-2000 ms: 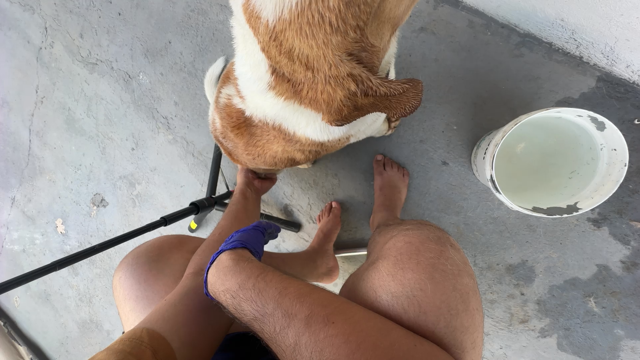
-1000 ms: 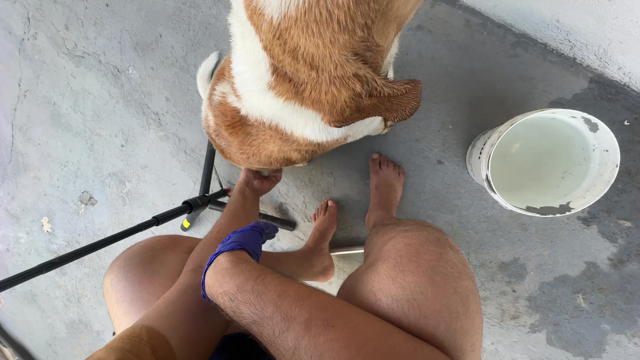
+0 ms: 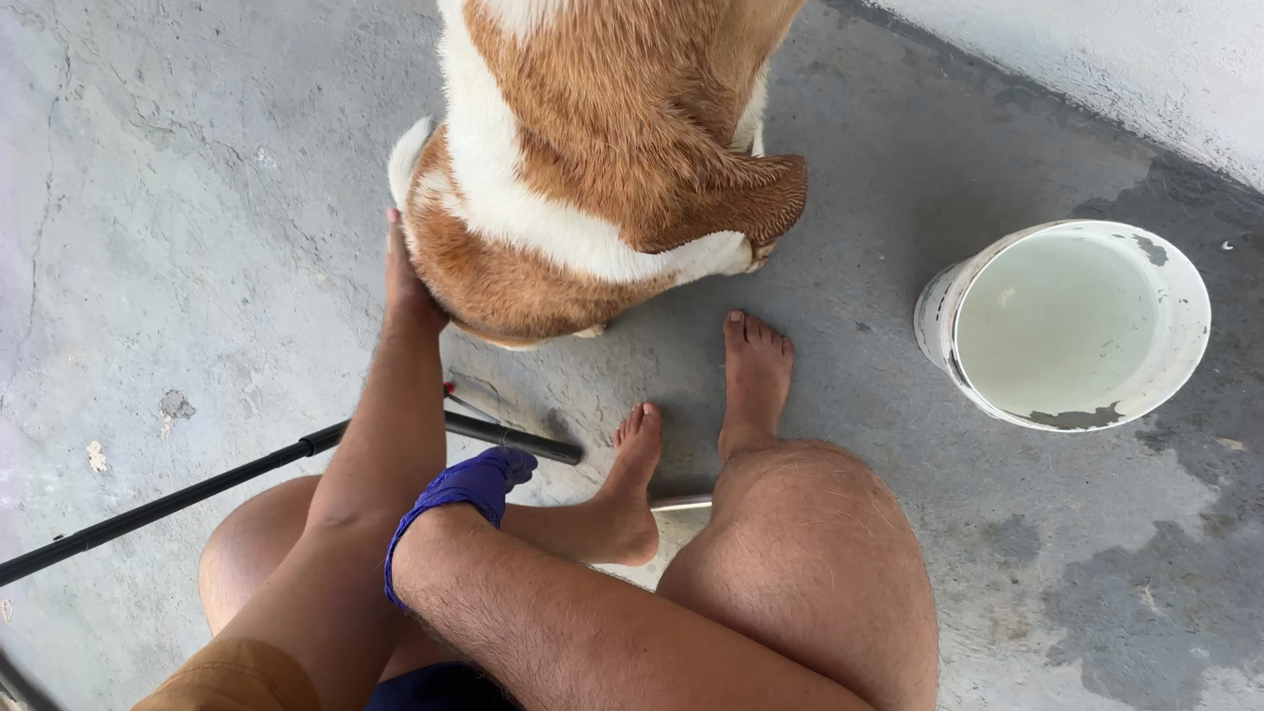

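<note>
A brown and white dog (image 3: 592,148) with wet-looking fur is on the grey floor, its ear hanging to the right. My left hand (image 3: 407,281) is bare and rests against the dog's hindquarters, close to the white tail (image 3: 407,163); most of its fingers are hidden by the body. Lower down, my right hand (image 3: 469,484) wears a blue glove and lies beside my left forearm. Its fingers are partly out of sight, so whether it holds anything does not show.
A white bucket (image 3: 943,331) with cloudy water stands at the right on the concrete floor (image 3: 997,494). A black tripod-like stand (image 3: 197,494) passes under my left arm. My bare feet are below the dog, and a white wall (image 3: 1116,59) rises at the upper right.
My left hand has moved up from the dog's lower edge to the left side of its hindquarters. My gloved right hand remains beside my left arm.
</note>
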